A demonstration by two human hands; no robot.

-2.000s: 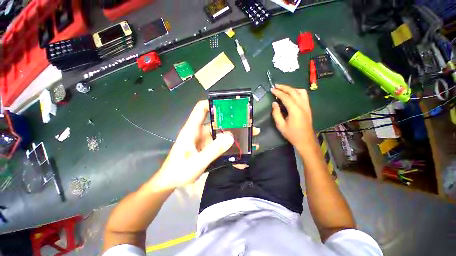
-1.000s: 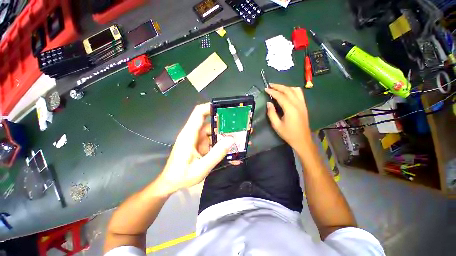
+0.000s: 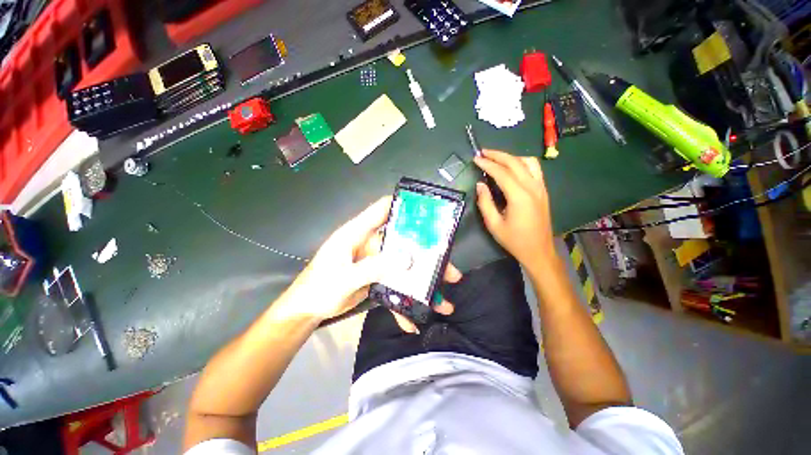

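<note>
My left hand (image 3: 342, 271) holds an opened phone half (image 3: 420, 244) above the bench's front edge, over my lap. Its black frame is tilted to the right, with a green board at the top and a bright white, glaring area below. My left thumb lies on its left side and fingertips show past its right edge. My right hand (image 3: 516, 204) is at the right of the phone, apart from it, and holds thin dark tweezers (image 3: 473, 142) pointing away from me. A small clear rectangle (image 3: 453, 167) lies on the mat between them.
On the green mat (image 3: 240, 200) lie a yellow card (image 3: 371, 129), an LCD module with green board (image 3: 304, 139), red blocks (image 3: 252, 115), white paper (image 3: 500, 96), a red screwdriver (image 3: 550, 129) and a lime-green electric screwdriver (image 3: 671, 124). Stacked phones (image 3: 185, 75) stand at back left. Screw heaps (image 3: 140, 342) lie at left.
My left hand has tilted and turned the phone half, its top leaning right, and the lower area now glares white. My right hand has stayed in nearly the same place with the tweezers.
</note>
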